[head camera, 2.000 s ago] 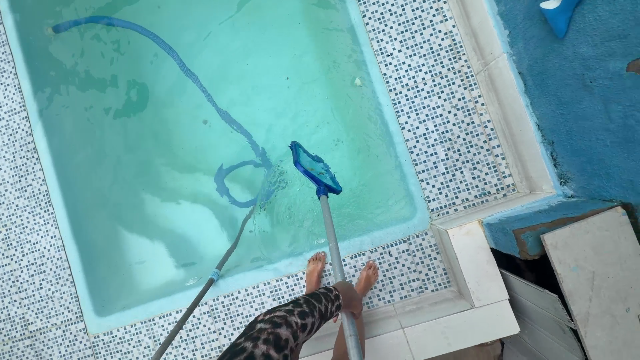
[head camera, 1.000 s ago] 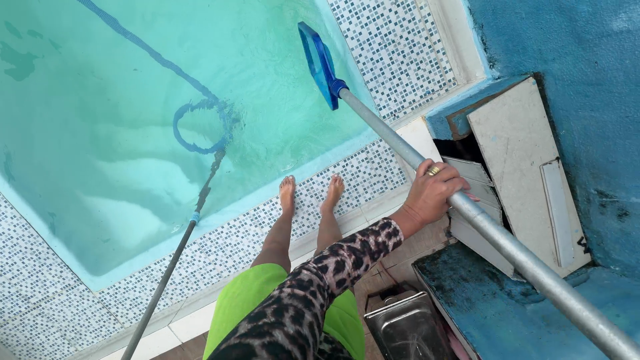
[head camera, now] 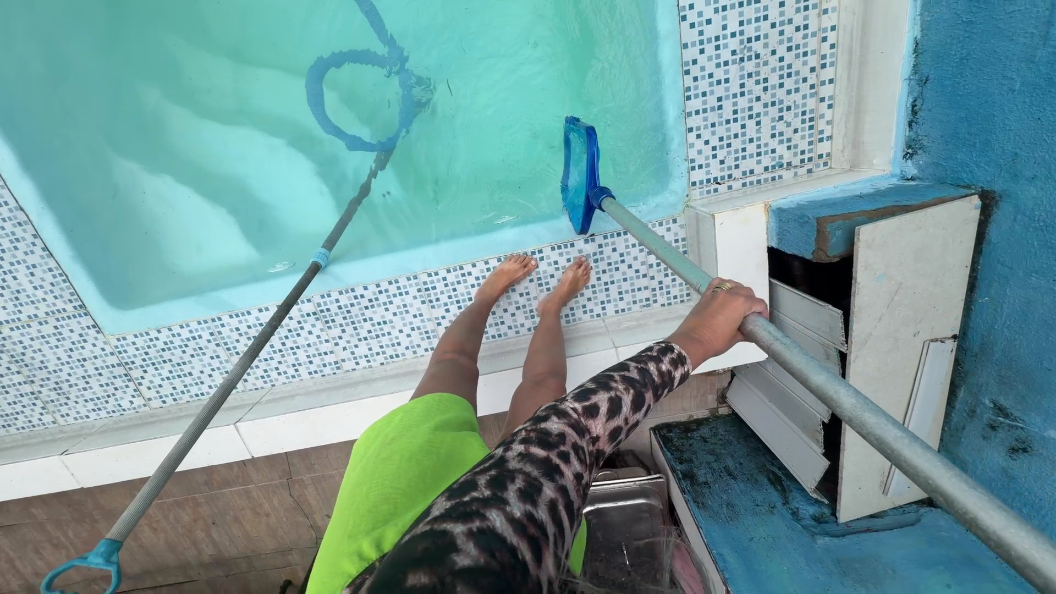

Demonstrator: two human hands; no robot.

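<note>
My left hand point(head camera: 719, 318) grips a grey metal pole point(head camera: 874, 433), back of the hand up, a ring on one finger. At the pole's far end a blue pool skimmer net point(head camera: 582, 175) is held over the water's near edge, just beyond my bare feet point(head camera: 538, 279). My right hand is out of view. On the left a second pole point(head camera: 239, 371) with a blue loop handle point(head camera: 87, 565) leans over the pool edge, its far end underwater beside a looped blue hose point(head camera: 351, 59).
The pool point(head camera: 495, 124) has a mosaic-tiled surround point(head camera: 371, 326) and a white raised edge point(head camera: 313, 425). To the right stand leaning panels point(head camera: 903, 355), a blue ledge point(head camera: 792, 495) and a blue wall point(head camera: 990, 124). A metal container point(head camera: 625, 528) is low beside my legs.
The net was over the pool farther from my feet two seconds ago; it is now close to the near edge. The pole has swung so its rear part extends to the lower right. The view has shifted.
</note>
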